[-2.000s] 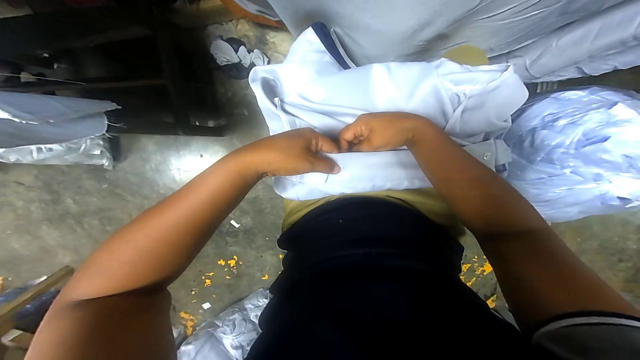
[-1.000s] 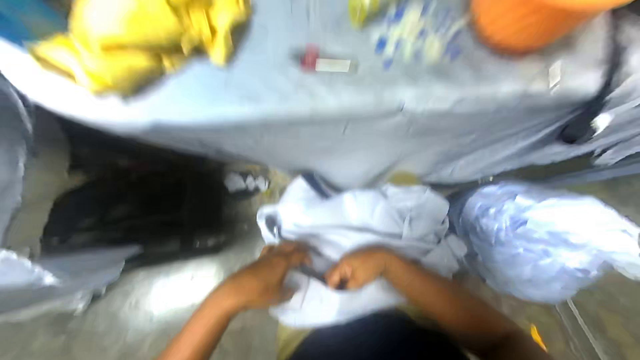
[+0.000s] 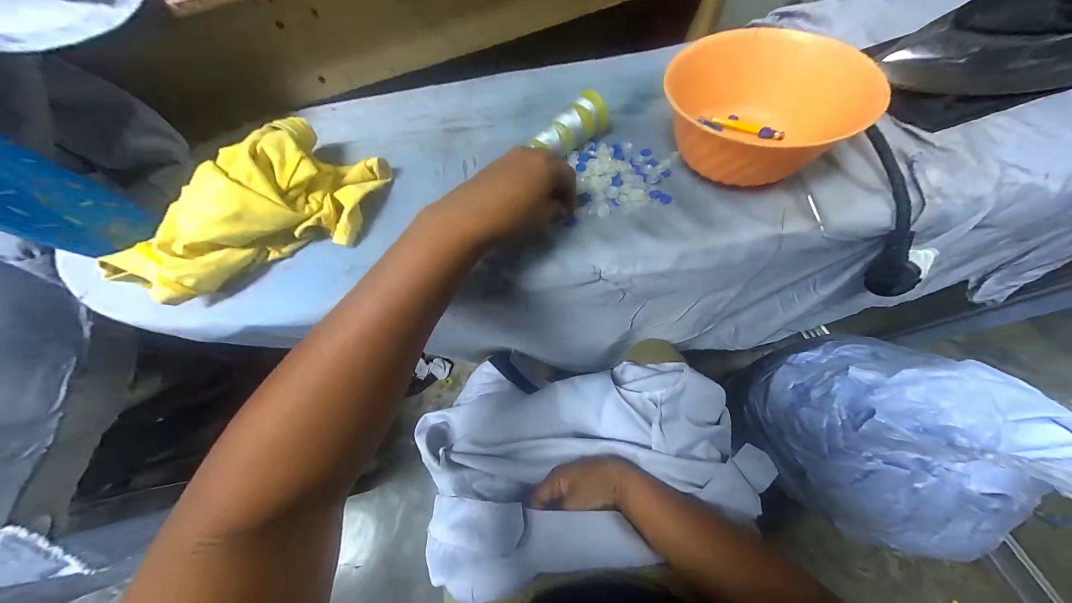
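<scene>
A light grey-blue garment (image 3: 578, 419) lies over my lap. On its folded edge rests my right hand (image 3: 578, 486), fingers curled down on the cloth; whether they pinch it is hidden. My left hand (image 3: 536, 188) reaches onto the cloth-covered table, its fingers at the left side of a scatter of small blue and clear buttons (image 3: 615, 176). Blur and the hand itself hide what those fingers hold. Just behind this hand lies a yellow-and-silver roll (image 3: 578, 121).
An orange plastic bowl (image 3: 775, 100) with a yellow pen-like item stands right of the buttons. A crumpled yellow cloth (image 3: 268, 205) lies at left. A black cable (image 3: 894, 209) crosses the table edge. A large plastic bag (image 3: 888, 444) bulges beside my lap at right.
My left hand has left the garment on my lap and moved up to the buttons on the table. My right hand has stayed on the garment. The view has tilted up to the table.
</scene>
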